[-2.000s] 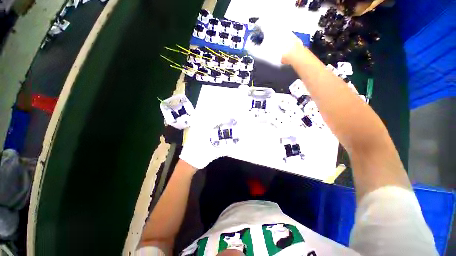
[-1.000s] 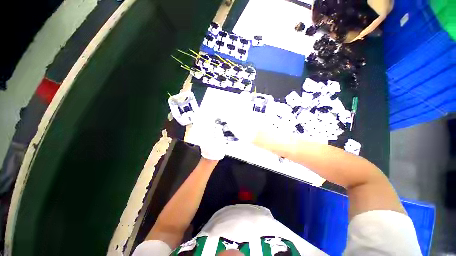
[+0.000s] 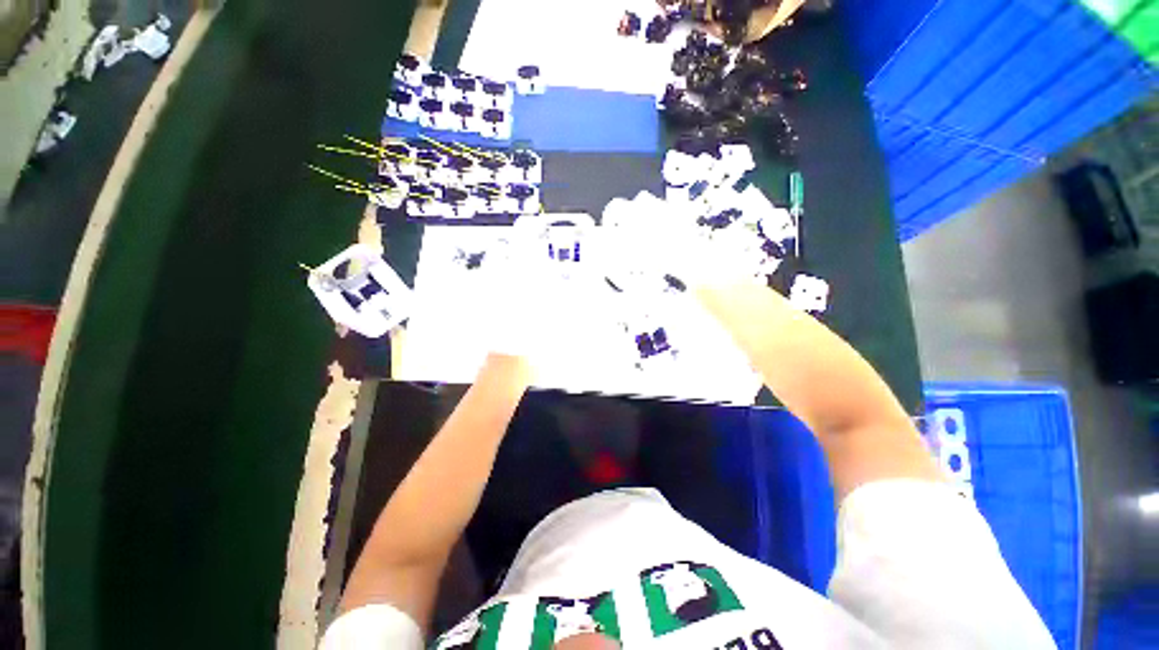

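My gloved left hand (image 3: 503,320) is over the left part of the white sheet (image 3: 439,340), near a small dark-centred part (image 3: 473,258). The white glove blends with the sheet, so its fingers cannot be made out. My gloved right hand (image 3: 671,260) is at the lower edge of the heap of white housings (image 3: 722,203); its fingers blend with the heap. A housing with a dark centre (image 3: 566,244) sits at the sheet's top edge. Another dark-centred unit (image 3: 652,342) lies near the front. A larger white housing (image 3: 361,291) sits at the left edge.
Rows of units (image 3: 451,99) stand at upper left, with yellow wires (image 3: 350,150) from the lower rows. Dark parts (image 3: 718,83) are piled at the back. A green tool (image 3: 796,193) lies right of the heap. A blue bin (image 3: 1017,470) holds holed trays at lower right.
My right hand went from the upper rows down to the sheet's middle, then out right to the white heap. My left hand stays over the left part of the sheet. The view has shifted.
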